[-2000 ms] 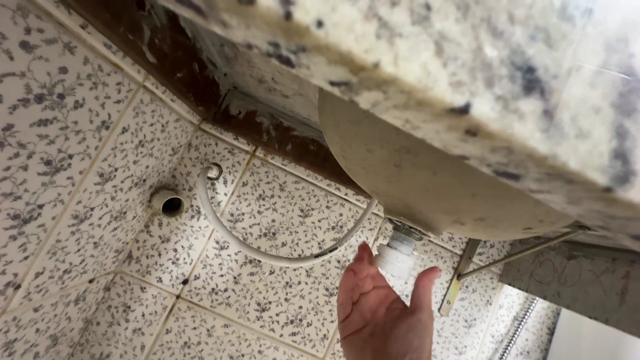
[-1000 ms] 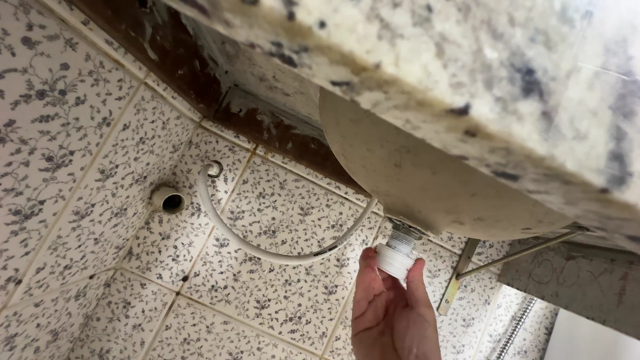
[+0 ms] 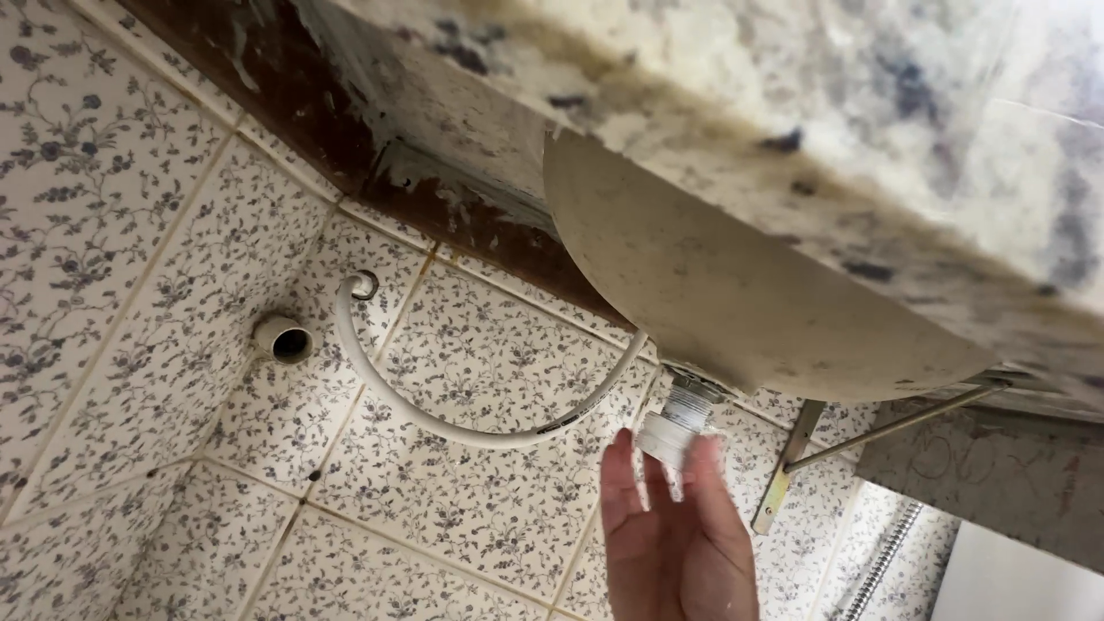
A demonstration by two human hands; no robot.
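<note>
The fingers and thumb of my right hand [image 3: 677, 526] are around a white plastic nut [image 3: 664, 440], palm toward the camera. This nut sits at the lower end of a threaded drain tailpiece [image 3: 687, 405], which comes down from the underside of a sink basin [image 3: 733, 276]. My thumb touches its right side; part of the finger contact is hidden or blurred. To the left, a white flexible supply hose [image 3: 466, 434] curves from the wall and passes behind the basin. My left hand is out of view.
An open drain pipe stub [image 3: 285, 339] sticks out of the floral wall tiles [image 3: 483, 345]. The speckled stone countertop [image 3: 776, 138] hangs overhead. Right of my hand are a metal bracket [image 3: 787, 470], a grey panel [image 3: 992, 466] and a corrugated metal hose [image 3: 884, 561].
Two seconds ago my right hand was spread beside the nut, thumb apart; its fingers and thumb have since come in around it. The hose and basin have stayed put.
</note>
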